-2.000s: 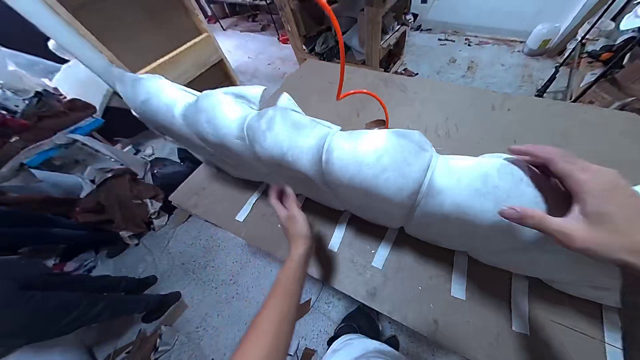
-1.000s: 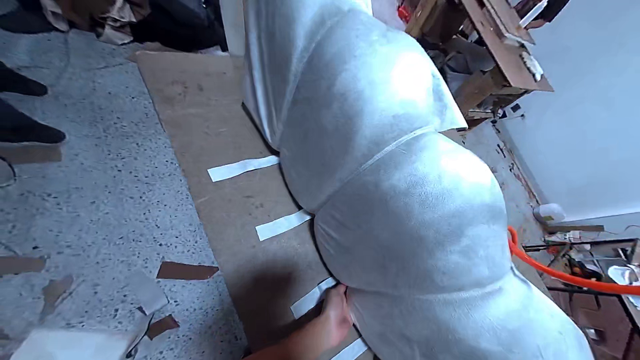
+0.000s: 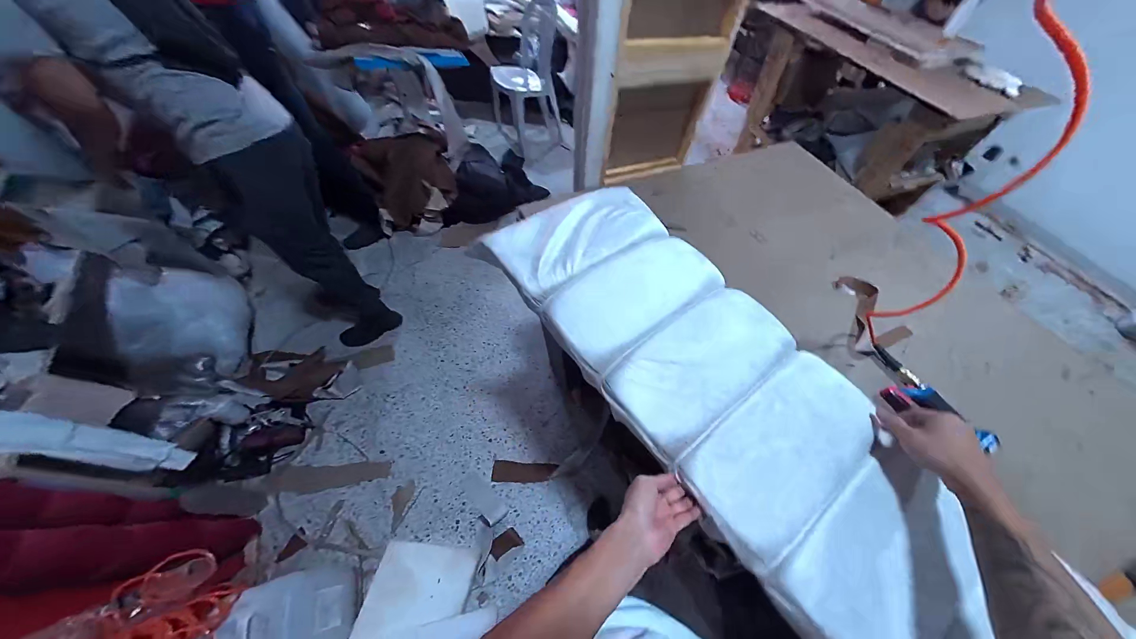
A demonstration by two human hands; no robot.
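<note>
A long white padded upholstery panel (image 3: pixel 710 355), divided by seams into several puffed sections, lies along the near edge of a brown board-topped table (image 3: pixel 763 213). My left hand (image 3: pixel 658 515) is at the panel's near edge by a seam, its fingers curled at the fabric; whether they pinch it I cannot tell. My right hand (image 3: pixel 927 439) touches the panel's far edge. Just beyond it lies an air tool (image 3: pixel 923 397), blue and black, partly hidden by that hand and joined to a coiled orange hose (image 3: pixel 1056 133).
Fabric scraps (image 3: pixel 524 470) and a white sheet (image 3: pixel 417 590) litter the speckled floor. Another person (image 3: pixel 293 204) stands at the upper left near heaped material. A wooden frame (image 3: pixel 666 62), a clear chair (image 3: pixel 524 80) and a workbench (image 3: pixel 932 71) are behind.
The panel has been turned: its flatter seamed face is now up, and the white strips seen earlier on the table are out of sight. The view has swung widely.
</note>
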